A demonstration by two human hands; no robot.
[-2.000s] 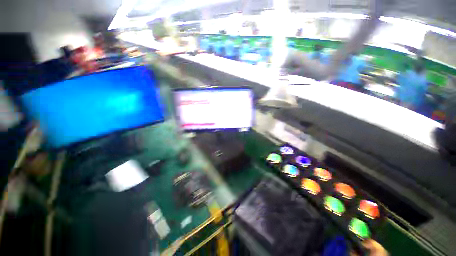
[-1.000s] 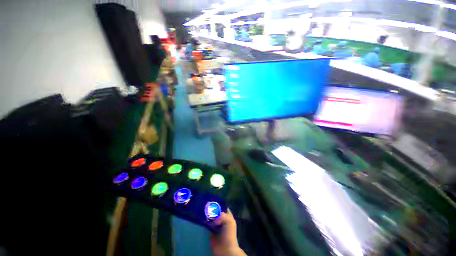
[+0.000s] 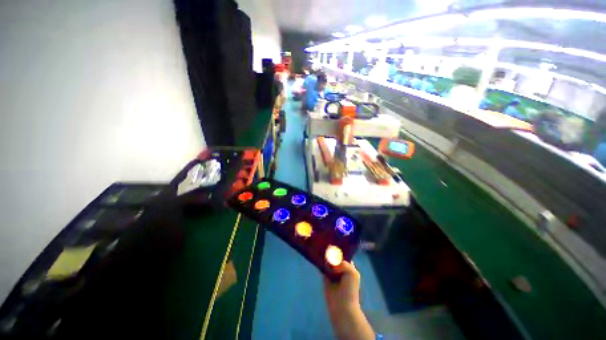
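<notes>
A black tray (image 3: 292, 216) with two rows of round lit units hangs in the air in front of me, tilted. Several units glow blue, such as one near the right end (image 3: 344, 226); others glow green, red, orange and yellow-white. My right hand (image 3: 343, 287) grips the tray's near right corner, with the thumb beside a yellow-white unit (image 3: 333, 255). The fingers under the tray are hidden. My left hand is not in view.
Black trays (image 3: 126, 192) lie on the left by the white wall. A red-edged box (image 3: 247, 170) holds shiny material. A blue aisle floor (image 3: 282, 285) runs ahead. A white machine table (image 3: 359, 186) stands beyond, and a green bench (image 3: 465, 212) lies right. A person in blue (image 3: 311, 91) is far off.
The view has swung left, away from the monitors to the aisle and white machine table. The tray, still in my right hand, has moved from lower left towards the middle of the picture.
</notes>
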